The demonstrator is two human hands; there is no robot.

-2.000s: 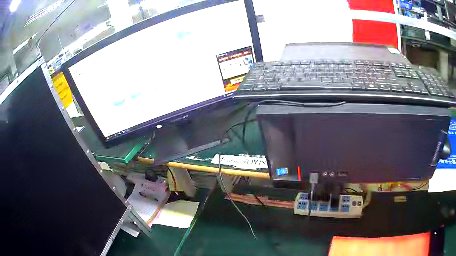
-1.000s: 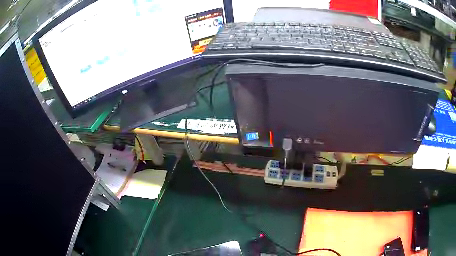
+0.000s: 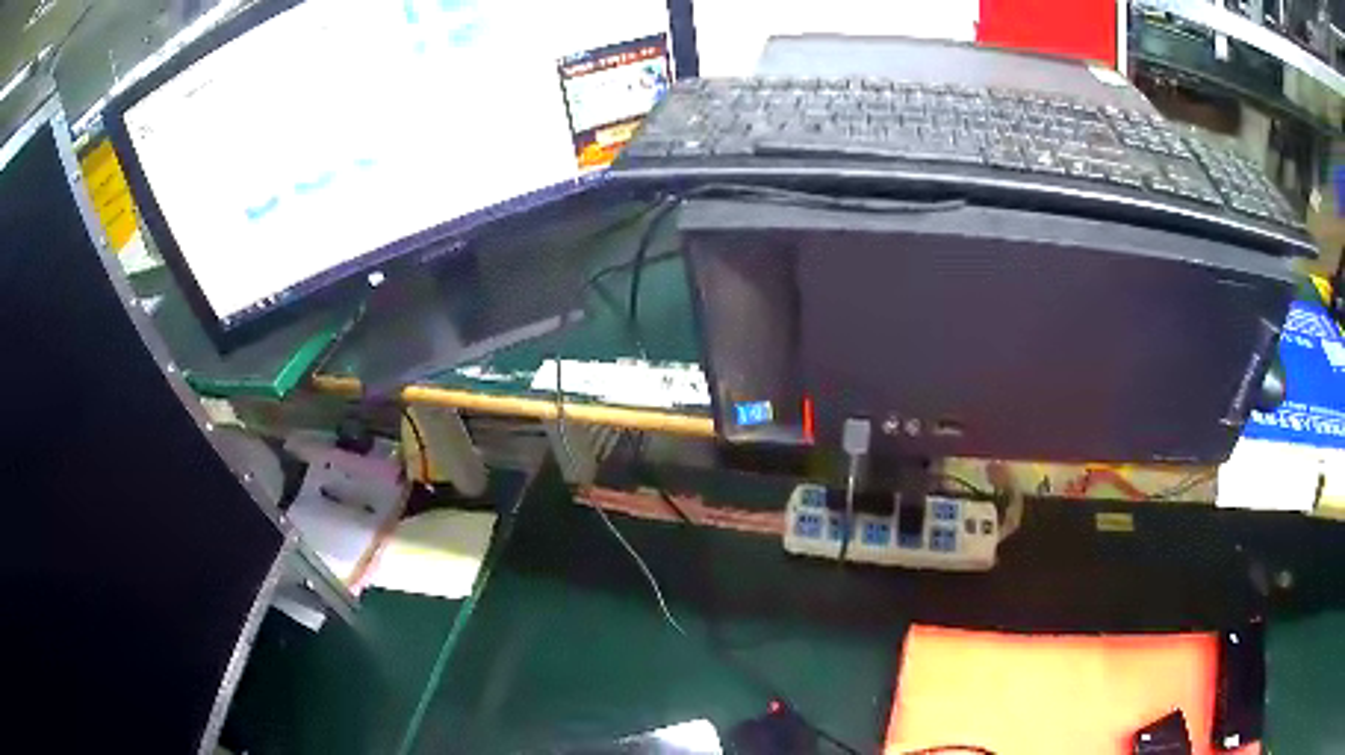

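No hand shows in the view. An orange mat (image 3: 1033,686) lies on the green bench at the lower right. A flat black unit (image 3: 1241,682) lies along its right edge. A smaller black unit (image 3: 1164,733) is cut off by the bottom edge of the picture. A dark lump with a red spot (image 3: 782,726) sits left of the mat, with a black cable curving onto the mat. A flat, partly shiny thing (image 3: 682,738) is cut off at the bottom; I cannot tell what it is.
A monitor (image 3: 398,148) stands at left. A keyboard (image 3: 959,133) lies on a black PC case (image 3: 974,339). A power strip (image 3: 892,527) is below it, with a plug in the case front. A dark panel (image 3: 103,472) fills the left. A mouse (image 3: 1270,387) is beside a blue pad (image 3: 1320,376).
The view has tilted down and turned a little to the right since two seconds ago, so more of the mat, black units and red-spotted lump show. Little differs from one second ago.
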